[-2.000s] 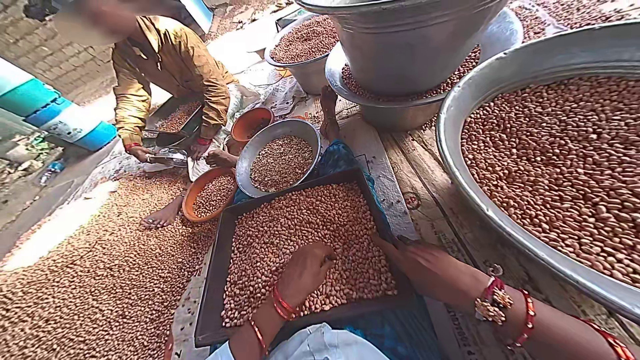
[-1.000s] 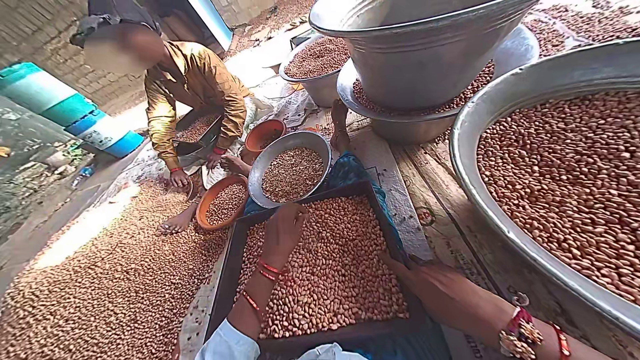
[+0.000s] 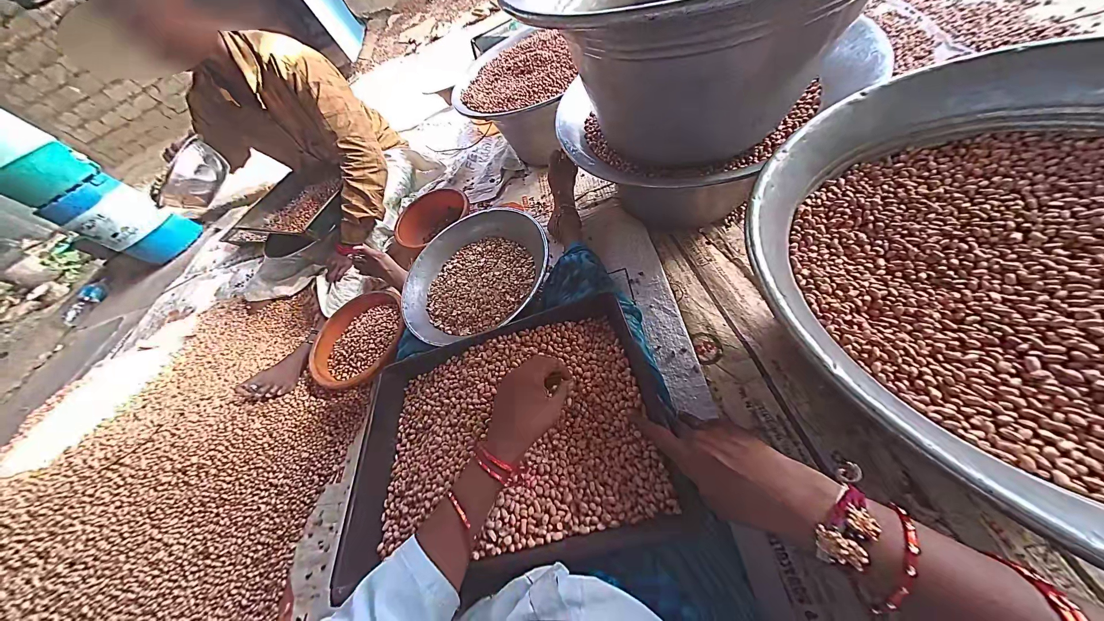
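Note:
A dark rectangular tray (image 3: 358,509) full of peanut kernels (image 3: 586,483) rests on my lap. My left hand (image 3: 533,395) is over the kernels near the tray's middle, its fingers curled around a small dark gap; whether they pinch anything cannot be told. On the tray's right rim, my right hand (image 3: 703,453) grips the edge, thumb side over the kernels. Beyond the tray's far edge stands a metal bowl (image 3: 414,302) of paler kernels or pieces. An orange bowl (image 3: 321,358) holding kernels stands to its left.
A large metal basin (image 3: 768,224) of kernels is at right. Stacked metal vessels (image 3: 690,86) and another filled basin (image 3: 526,129) stand behind. Kernels cover the ground at left (image 3: 172,483). Another person (image 3: 293,112) sits at upper left, with a tray (image 3: 246,226) and an orange bowl (image 3: 461,197) nearby.
My left hand has come back from the tray's far left edge, beside the metal bowl, to over the middle of the kernels. My right hand stays on the rim.

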